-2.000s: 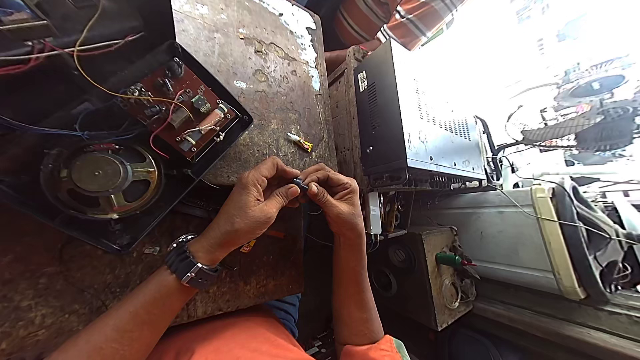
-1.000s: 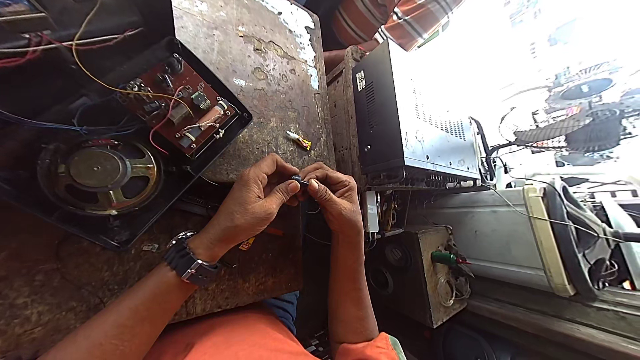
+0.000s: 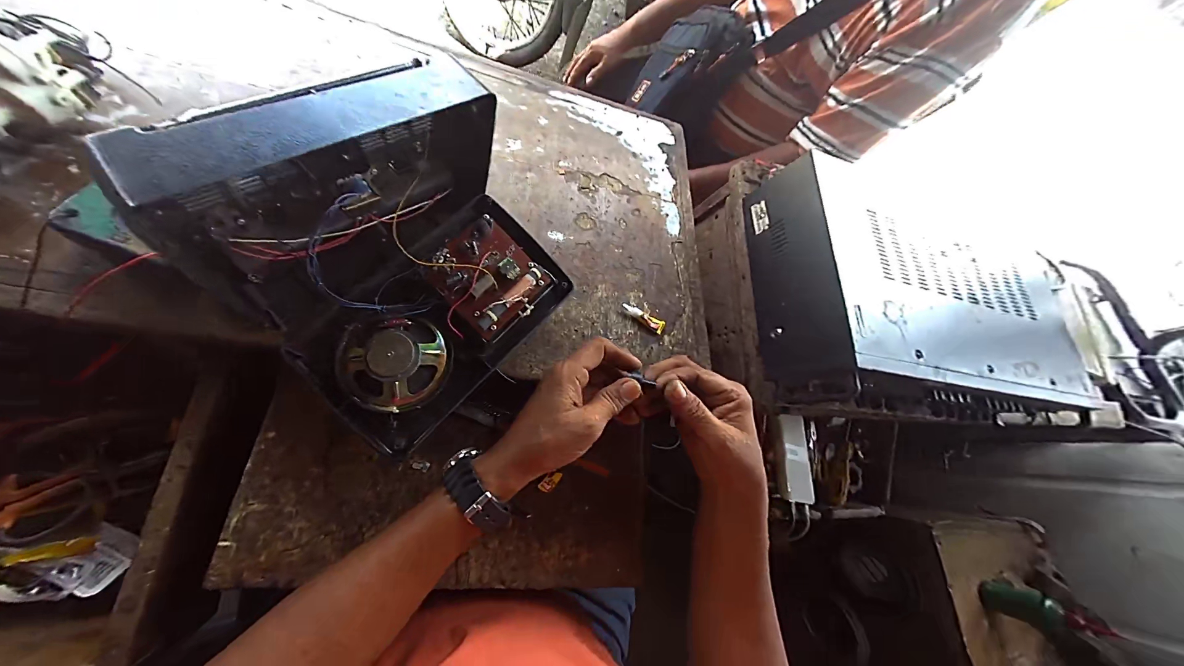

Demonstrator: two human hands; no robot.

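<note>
My left hand [image 3: 564, 412], with a black watch on its wrist, and my right hand [image 3: 712, 412] meet near the bench edge. Between their fingertips they pinch a small dark part [image 3: 640, 378], too small to name. Just beyond them a small glue tube [image 3: 645, 318] with a white tip lies on the worn wooden bench [image 3: 592, 222]. To the left rests an opened black plastic housing, holding a round speaker [image 3: 392, 361] and a reddish-brown circuit board [image 3: 490, 277]. Yellow, red and blue wires run from it into the other black casing half [image 3: 314, 139].
A metal-cased electronic unit [image 3: 943, 296] stands on the right, above a white power strip [image 3: 795, 458] and a speaker box [image 3: 962, 573]. A person in striped orange clothing [image 3: 832, 83] is beyond the bench, one hand [image 3: 597, 60] near its far edge. Cables and tools lie lower left.
The view has shifted up and left, so more of the black casing shows. My hands stay together at the bench edge, still pinching the small dark part.
</note>
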